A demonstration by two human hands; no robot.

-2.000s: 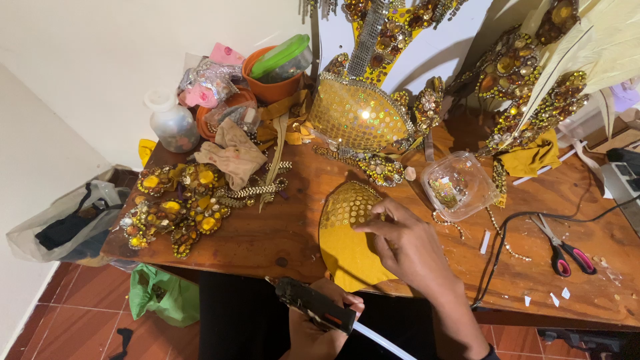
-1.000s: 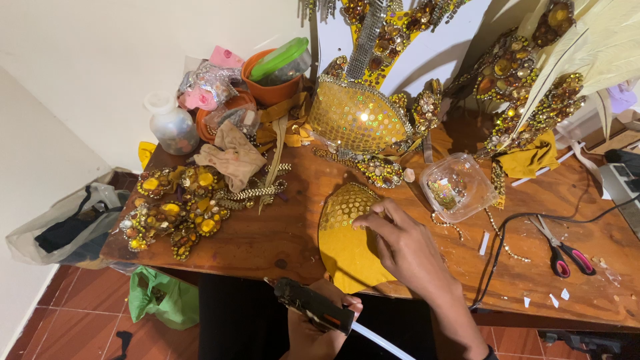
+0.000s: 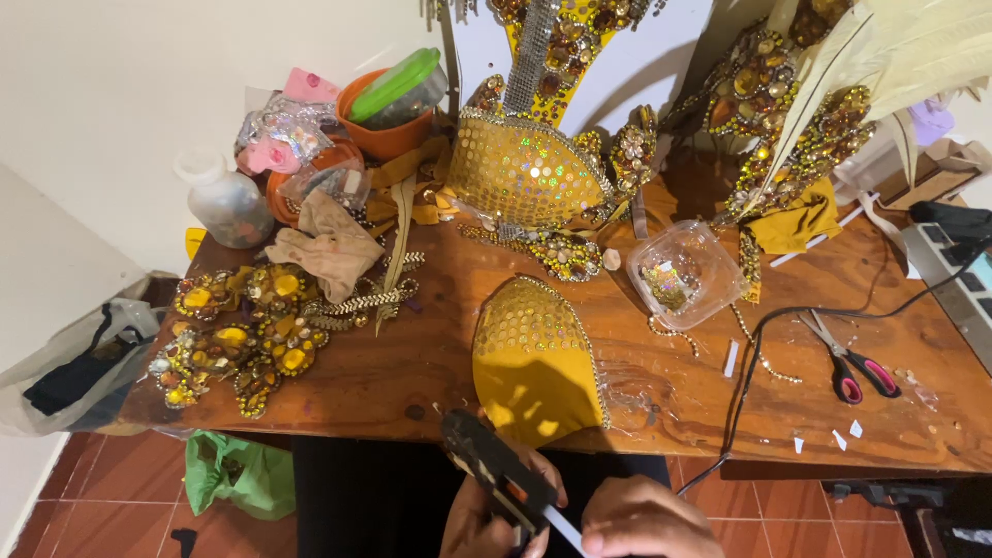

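Observation:
My left hand (image 3: pixel 496 504) grips a black hot glue gun (image 3: pixel 496 465) at the lower middle, just off the table's front edge. Fingers of my right hand (image 3: pixel 647 519) close on the white glue stick (image 3: pixel 566 529) that sticks out of the gun's rear. Above them on the table lies a yellow fabric cup (image 3: pixel 535 395), its upper half covered in gold sequins and its right edge trimmed with a beaded chain. A clear plastic box (image 3: pixel 686 275) with loose sequins stands to the upper right. Behind the cup is a larger sequined gold piece (image 3: pixel 527 170).
Scissors (image 3: pixel 849 360) and a black cable (image 3: pixel 748 372) lie at right. Jewelled appliqués (image 3: pixel 240 333), a beige cloth (image 3: pixel 329 244) and a plastic bottle (image 3: pixel 225 205) are at left. Orange pots (image 3: pixel 395 136) stand behind, and pale feathers (image 3: pixel 914 62) rise at back right.
My right hand has left the yellow cup and moved down to the glue stick at the gun's rear. The glue gun, in my left hand, now points more upward.

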